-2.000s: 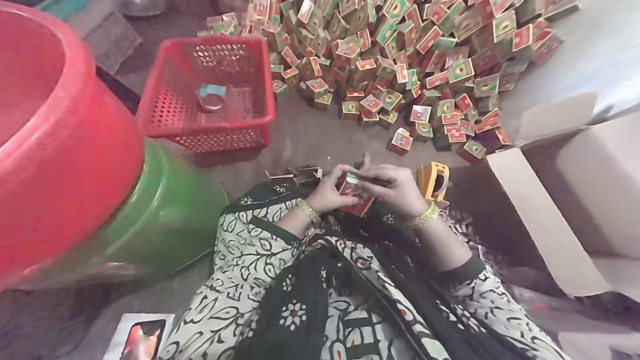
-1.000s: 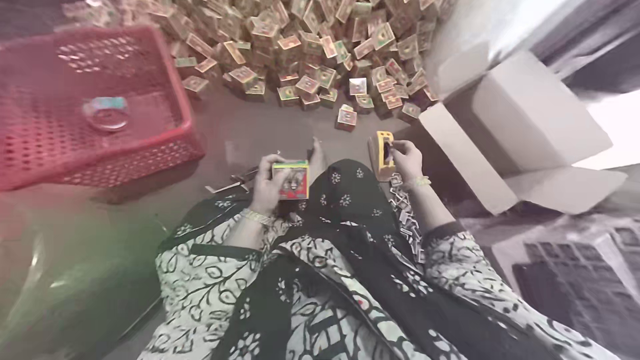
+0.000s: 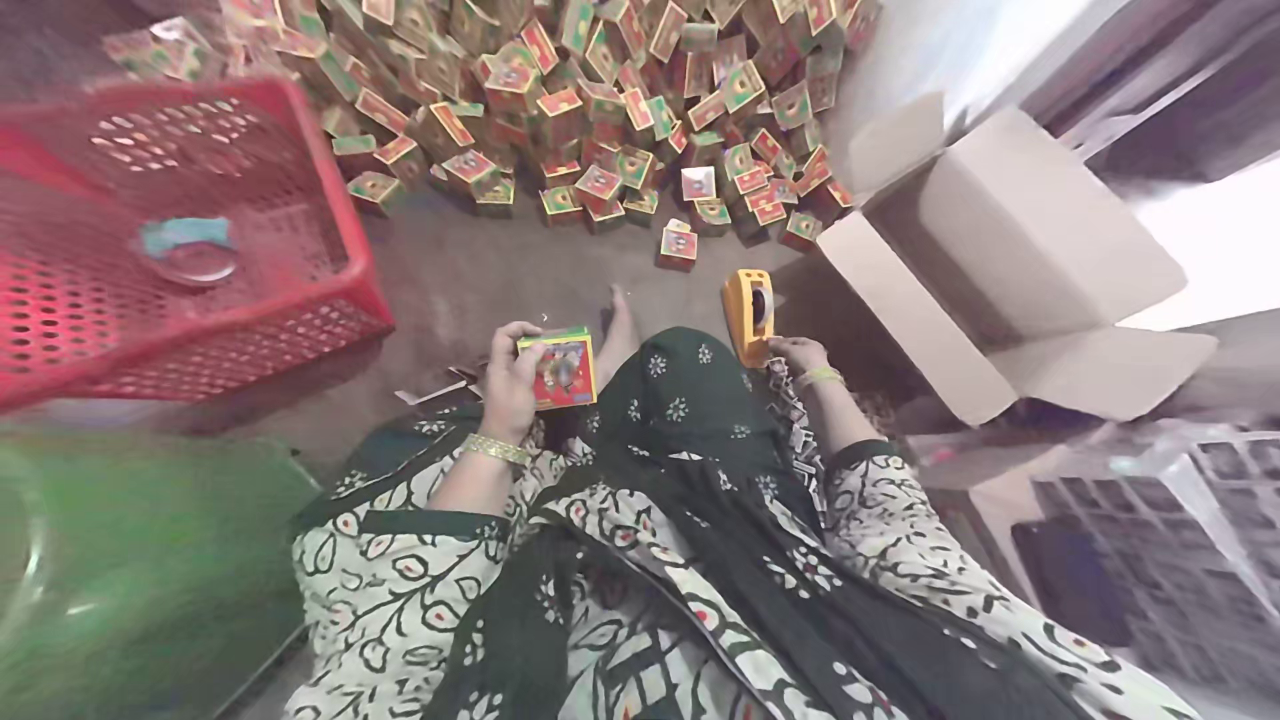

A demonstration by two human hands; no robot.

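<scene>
My left hand (image 3: pixel 515 375) grips a small red, green and yellow printed cardboard box (image 3: pixel 566 371) above my lap. On the right, my right hand (image 3: pixel 799 354) is at the near end of a yellow tape dispenser (image 3: pixel 743 318) standing on the floor beside my knee; the fingertips touch that end, and whether they hold tape there is too small to tell. A dark roll sits in the dispenser. One similar small box (image 3: pixel 678 246) stands on the floor just in front of a large heap of such boxes (image 3: pixel 600 110).
A red perforated plastic basket (image 3: pixel 355 300) with a tape roll (image 3: pixel 198 262) inside stands at left, above a green tub (image 3: pixel 150 560). An opened cardboard carton (image 3: pixel 915 320) lies at right. Small printed pieces (image 3: pixel 800 430) lie beside my right knee.
Two seconds ago both hands were together at the small box. My right hand has since moved right to the tape dispenser, while the box stays in my left. The view has shifted.
</scene>
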